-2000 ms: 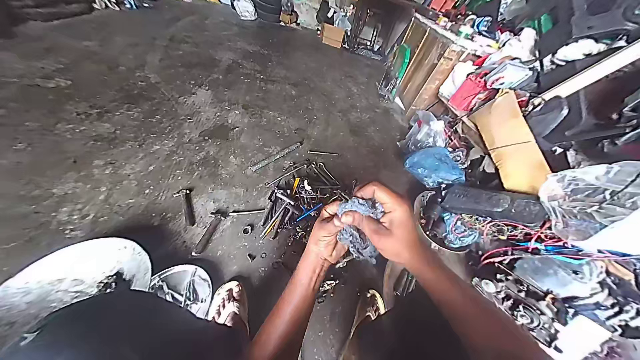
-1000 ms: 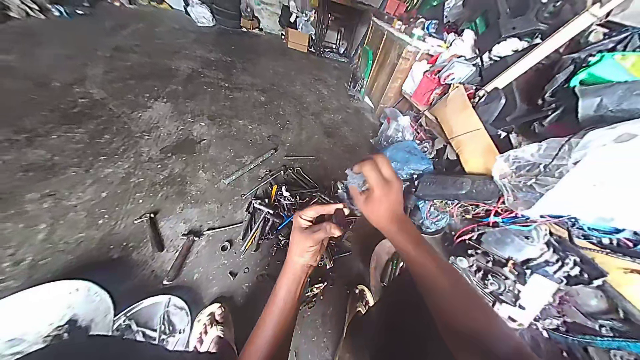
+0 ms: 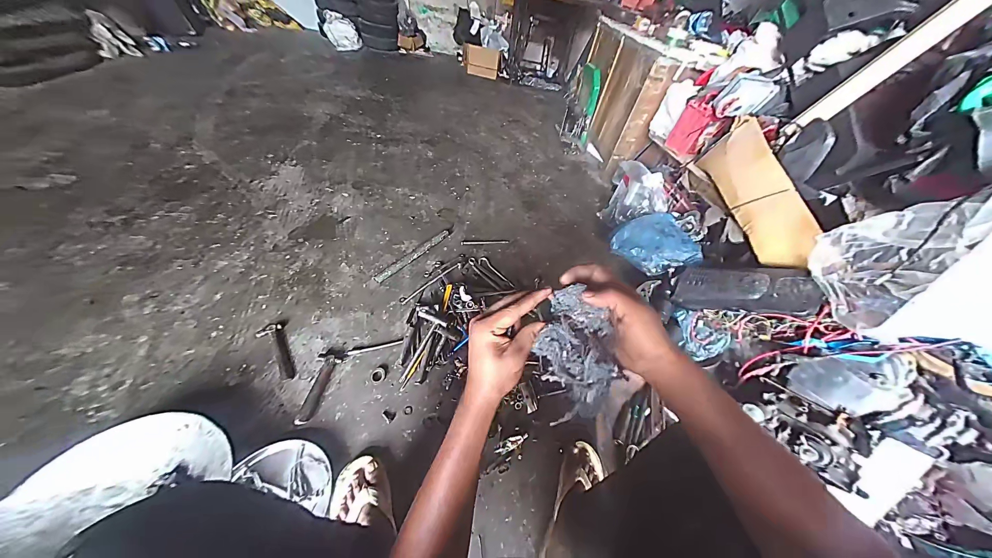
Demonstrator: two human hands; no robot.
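Observation:
A wad of grey, fibrous rag (image 3: 577, 349) hangs from my right hand (image 3: 632, 322), whose thumb and fingers pinch its top. My left hand (image 3: 504, 341) is just left of the rag, its fingertips at the rag's upper edge; whether it grips something small there cannot be told. Below and behind the hands, a heap of hand tools (image 3: 434, 325) with wrenches and screwdrivers lies on the dark floor. Left of the heap lie a hammer (image 3: 280, 350) and a second hammer-like tool (image 3: 318, 387). A long flat metal bar (image 3: 412, 256) rests beyond the heap.
To the right are a blue plastic bag (image 3: 657, 243), a cardboard piece (image 3: 763, 194), tangled wires (image 3: 814, 337) and metal parts (image 3: 821, 446). White round containers (image 3: 124, 465) stand near my left foot. Small sockets or rings (image 3: 378, 374) lie on the floor. Tyres (image 3: 378, 23) are stacked at the back.
Two seconds ago both hands were together on the bunched rag; one second ago they were apart. Now they are close again, and the rag hangs looser and larger from my right hand.

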